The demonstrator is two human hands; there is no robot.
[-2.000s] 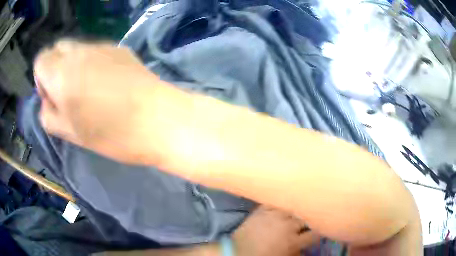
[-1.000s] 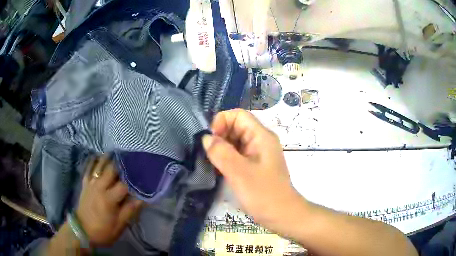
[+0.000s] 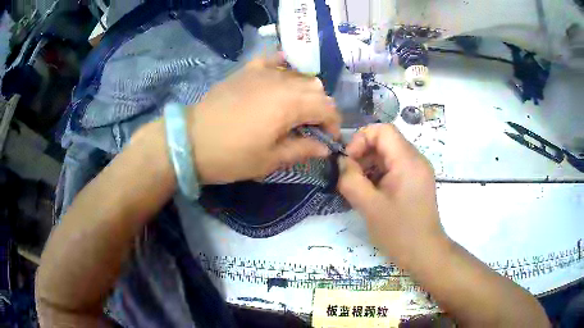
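Note:
The grey-blue denim jacket lies wrong side up on the left of the machine table. Its dark navy pocket bag, with a stitched curved edge, hangs below my hands. My left hand, with a pale bangle at the wrist, pinches the denim near the pocket's upper corner. My right hand pinches the dark edge beside it, fingertips almost touching the left ones. A small dark tip shows between the fingertips; I cannot tell whether it is a separate strip. The needle area is just behind my hands.
Black thread snips lie open at the right, below a dark tangle. A white bottle-shaped part with red lettering hangs left of the needle. A paper label and printed ruler line the front edge.
My left hand has moved from under the pocket bag up and right to meet my right hand. The pocket bag has shifted right and the jacket is bunched closer to the needle area.

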